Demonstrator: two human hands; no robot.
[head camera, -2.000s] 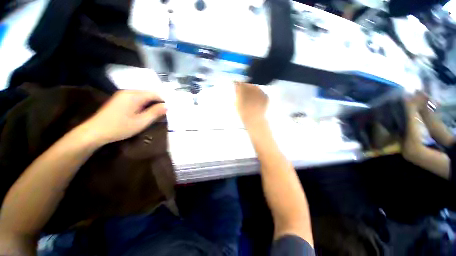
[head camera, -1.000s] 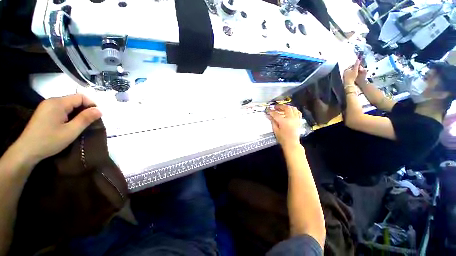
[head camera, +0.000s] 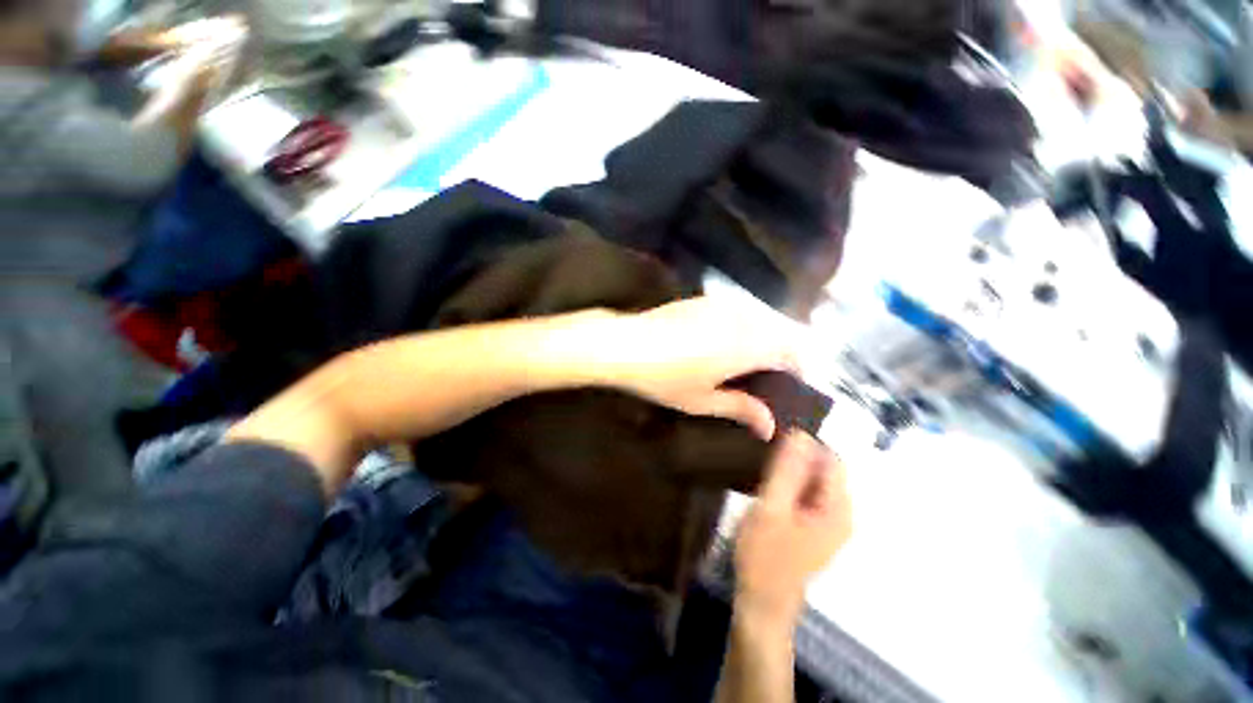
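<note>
A large dark garment panel, black outside and brown inside, lies over the table's left part and hangs towards my lap. My left hand holds its edge between thumb and fingers. My right hand is close in front of the left, its fingers closed at the same edge of the cloth. The view is blurred, so whether the right fingers pinch the cloth or a thread cannot be told. The hands are beside the sewing machine's needle area.
The white machine with a blue stripe stands right of the hands. The white table reaches the right front. More dark cloth lies behind. Red-ringed scissors lie on the neighbouring table at left. A person in grey is at far left.
The view has swung to the left. My right hand has left the machine table's right part and come beside my left hand at the cloth's edge. The left hand still holds the cloth.
</note>
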